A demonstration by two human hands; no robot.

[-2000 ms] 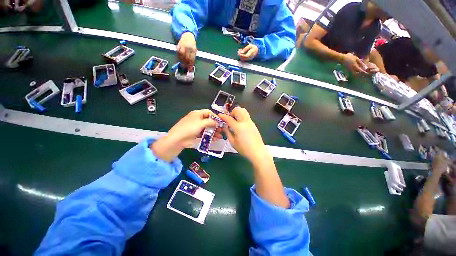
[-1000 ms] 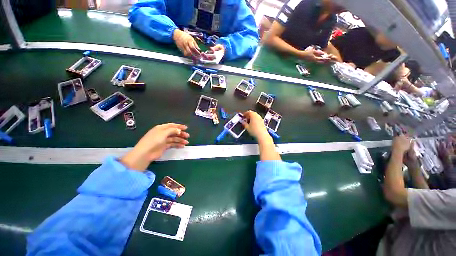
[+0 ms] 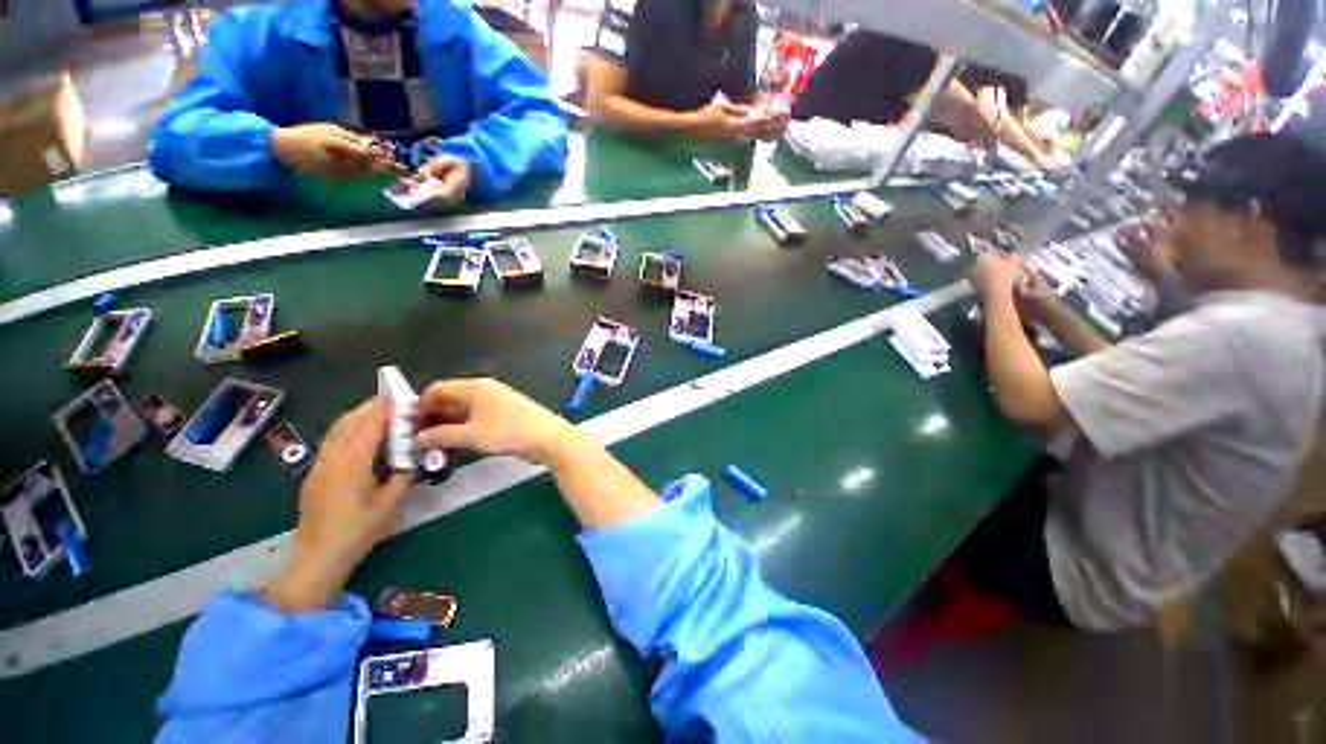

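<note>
My left hand (image 3: 349, 487) holds a white housing (image 3: 396, 414) on edge, above the pale rail. My right hand (image 3: 480, 422) is at the same housing, its fingers on the right side beside a small dark round part (image 3: 434, 461). The housing's inner face is hidden. On the near green ledge below lie a white front shell (image 3: 477, 683) with a large window, a blue cell (image 3: 402, 631) and a small copper-brown board (image 3: 418, 606) beside the cell.
White housings with blue cells lie on the dark belt, one (image 3: 605, 353) to the right. A loose blue cell (image 3: 746, 481) and stacked white parts (image 3: 919, 343) lie right. A pale rail (image 3: 655, 411) crosses ahead. People work across the belt and at right (image 3: 1192, 436).
The housing my right hand was touching now lies alone on the belt. Both hands have come together on another white housing. The view has turned to the right.
</note>
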